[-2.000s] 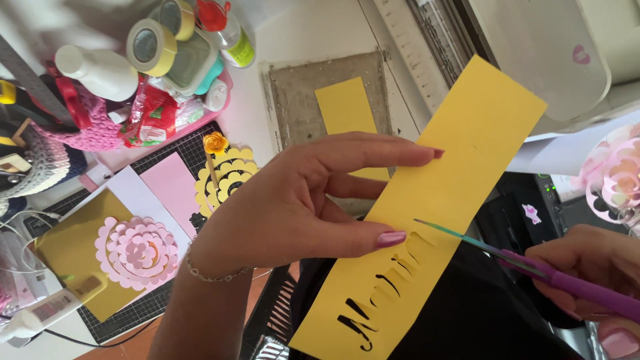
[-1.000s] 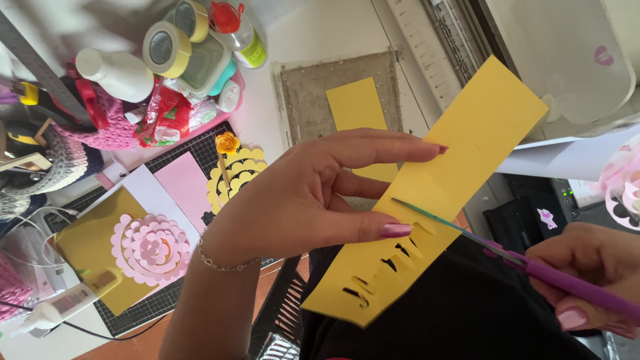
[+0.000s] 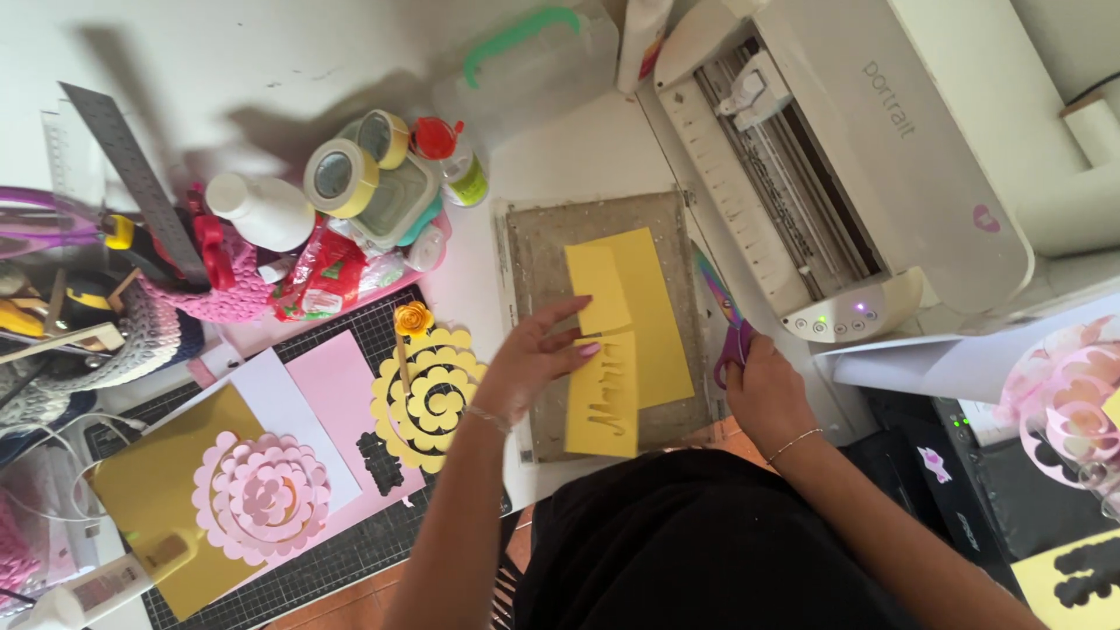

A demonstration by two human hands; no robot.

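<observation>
A yellow paper strip with cut-out script lettering (image 3: pixel 602 402) and a smaller yellow paper piece (image 3: pixel 598 284) lie end to end, with a narrow gap at their edges. My left hand (image 3: pixel 542 350) has its fingertips at that gap, touching or holding the pieces; which one is unclear. Under them a larger yellow sheet (image 3: pixel 661 324) rests on a worn cutting mat (image 3: pixel 542 229). At the mat's right edge, my right hand (image 3: pixel 768 381) grips purple-handled scissors (image 3: pixel 726 306) with iridescent blades, pointing away from me.
A white cutting machine (image 3: pixel 866 131) stands at the upper right. On the left lie a black gridded mat (image 3: pixel 350 534), a yellow paper spiral flower (image 3: pixel 429 398), a pink one (image 3: pixel 262 499) and a gold sheet (image 3: pixel 175 490). Masking tape rolls (image 3: pixel 341 178) and bottles stand behind.
The yellow strip, held up in one piece before, is now in two pieces down over the mat. The scissors have moved away from the paper. The view has swung wider.
</observation>
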